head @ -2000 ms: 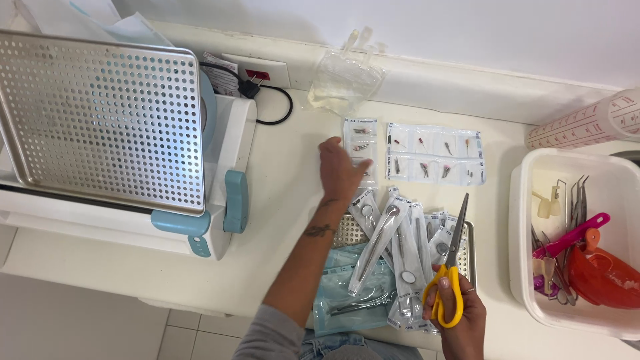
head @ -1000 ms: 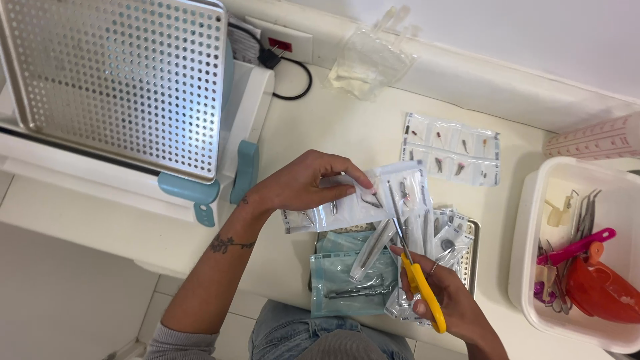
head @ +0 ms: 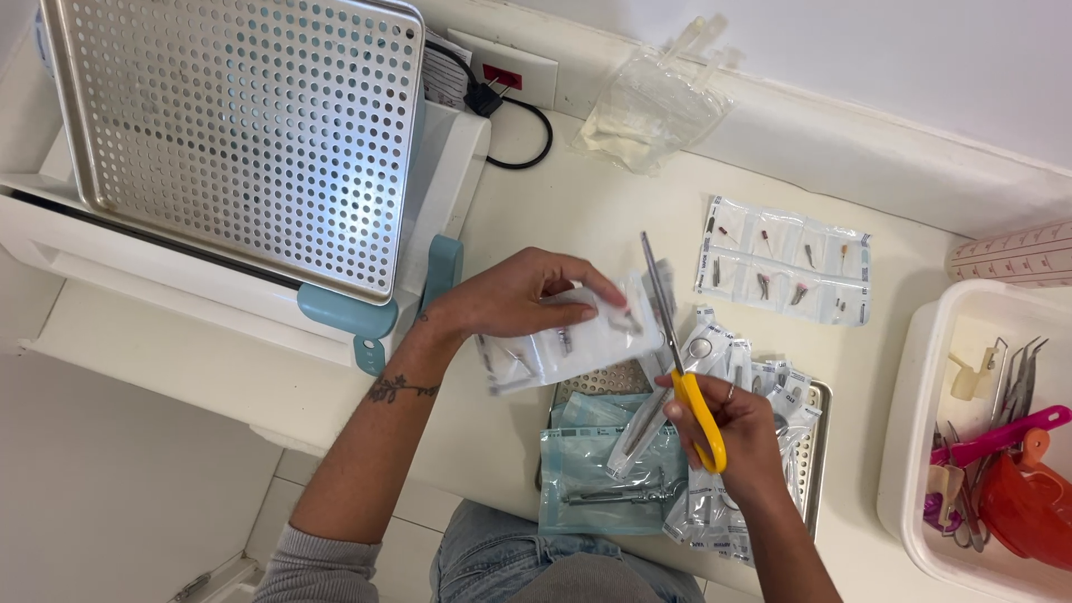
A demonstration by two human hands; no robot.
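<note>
My left hand (head: 536, 293) pinches a strip of clear sterilization pouches (head: 566, 337) with small metal dental pieces inside. In my right hand (head: 727, 423) are yellow-handled scissors (head: 702, 423), their blades at the strip's right end; how far apart the blades are is hard to tell. Below lies a perforated metal tray (head: 825, 444) heaped with sealed pouches holding dental mirrors and other instruments. A blue-tinted pouch (head: 603, 515) with a metal syringe-like instrument rests at its left side. Another sheet of sealed pouches (head: 783, 261) with small burs and brushes lies flat behind the tray.
At left, a large perforated tray (head: 251, 142) rests on a white appliance (head: 209, 293) with blue-green latches. A black power cord (head: 536, 155) and a clear plastic bag (head: 645, 113) are by the wall. At right stand a white tub (head: 900, 444) of instruments and a marked plastic container (head: 1013, 255).
My left hand has picked up the pouch strip that lay beside the larger sheet and holds it over the counter. The scissors have moved from the right of the tray to the strip's end.
</note>
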